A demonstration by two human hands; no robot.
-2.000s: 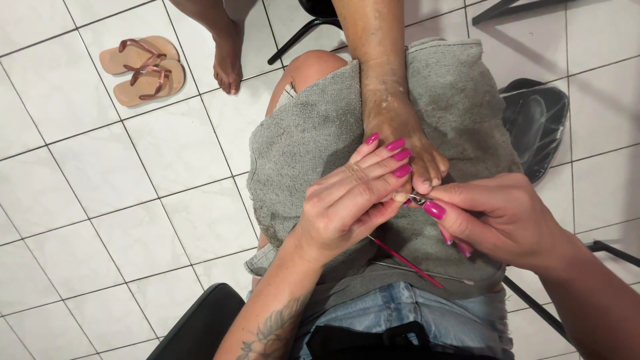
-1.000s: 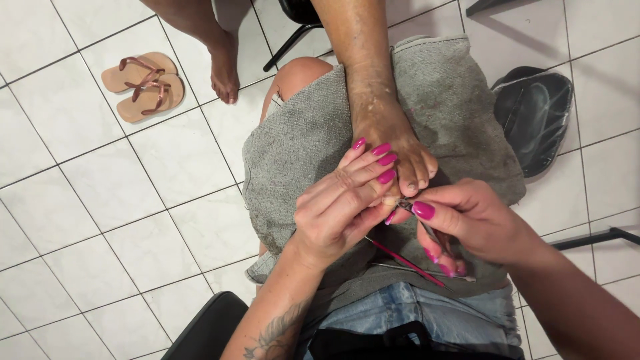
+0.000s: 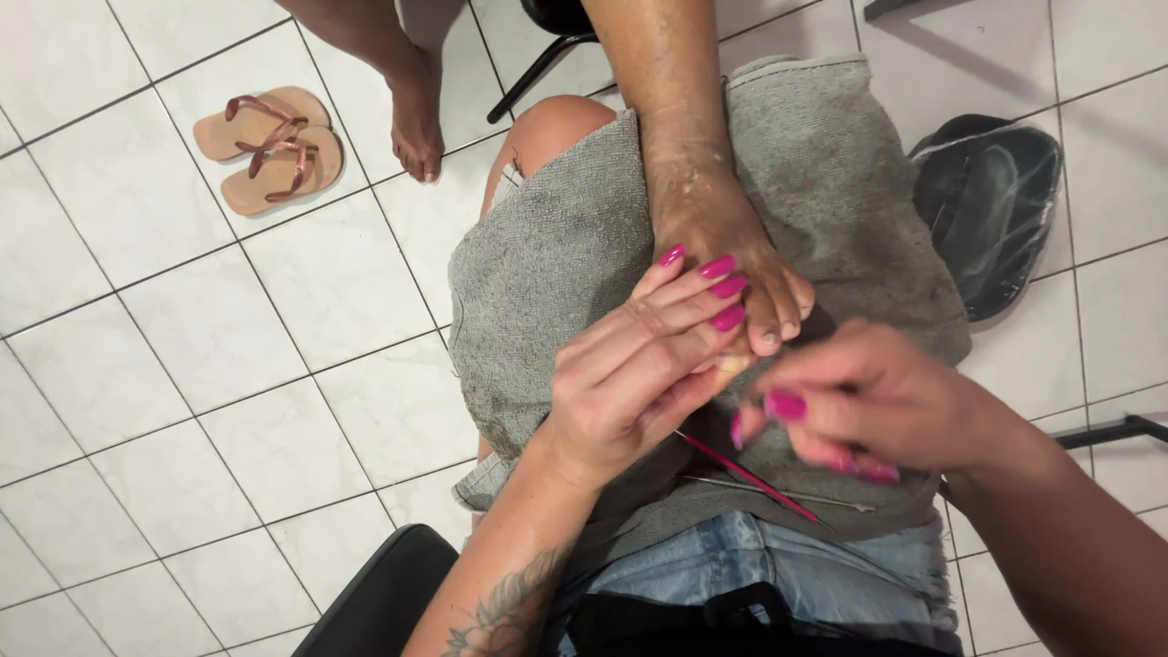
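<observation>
Another person's foot (image 3: 716, 228) rests on a grey towel (image 3: 557, 274) across my lap. My left hand (image 3: 639, 374) lies over its front part and grips the big toe, whose nail shows beside my thumb. Just right of the toes is my right hand (image 3: 858, 401), blurred, with its fingers curled; whether the nippers seen earlier are in it is hidden by the blur. Below the hands, a thin pink tool (image 3: 753, 476) and a slim metal tool (image 3: 803, 494) lie crossed on the towel.
Tan flip-flops (image 3: 274, 151) lie on the white tiled floor at the upper left, near the other person's second foot (image 3: 418, 128). A black basin-like object (image 3: 990, 214), partly covered in clear plastic, sits at the right. A black chair edge (image 3: 388, 593) shows at lower left.
My right hand has drawn slightly away from the big toe, where it held small metal nippers earlier. My left hand keeps its grip on the toe.
</observation>
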